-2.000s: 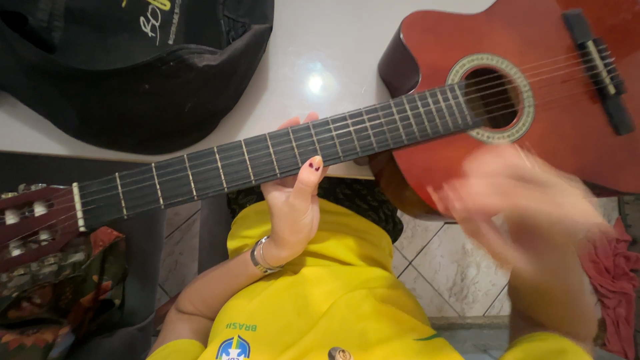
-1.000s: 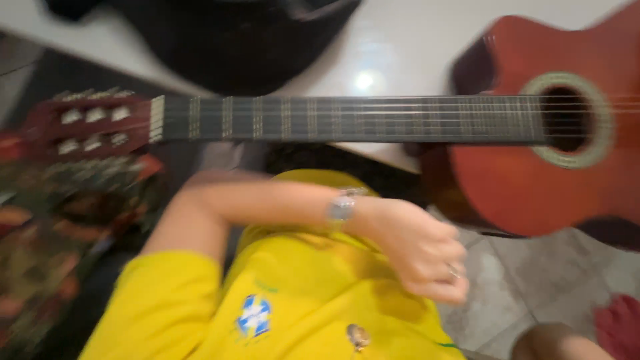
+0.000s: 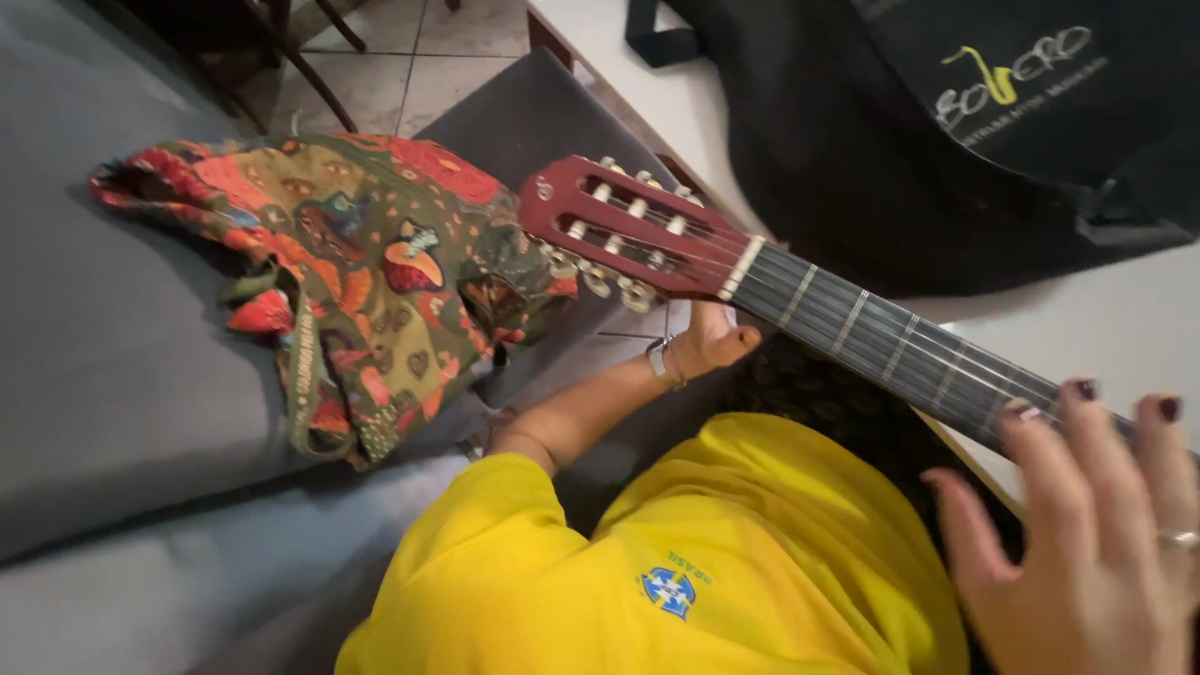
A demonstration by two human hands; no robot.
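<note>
The dark fretboard of an acoustic guitar (image 3: 881, 333) runs slantwise from the centre to the right edge; its body is out of view. Its red headstock (image 3: 626, 230) has light tuning pegs on both sides. My left hand (image 3: 714, 342), with a metal-banded watch at the wrist, is under the neck near the nut, thumb showing and fingers mostly hidden behind it; whether it grips the neck is unclear. My right hand (image 3: 1102, 506), wearing a ring, has its fingers spread at the neck's strings, fingertips over or touching them, holding nothing.
A black instrument bag (image 3: 881, 187) lies on a white table (image 3: 1087, 347) beyond the neck. A patterned fabric bag (image 3: 375, 272) rests on a grey padded seat (image 3: 112, 375) beside the headstock. Chair legs stand on the tiled floor at the top left.
The view has swung toward the headstock. My left hand, before away from the neck below it, is now beneath it near the nut. My right hand is now over the fretboard, fingers spread.
</note>
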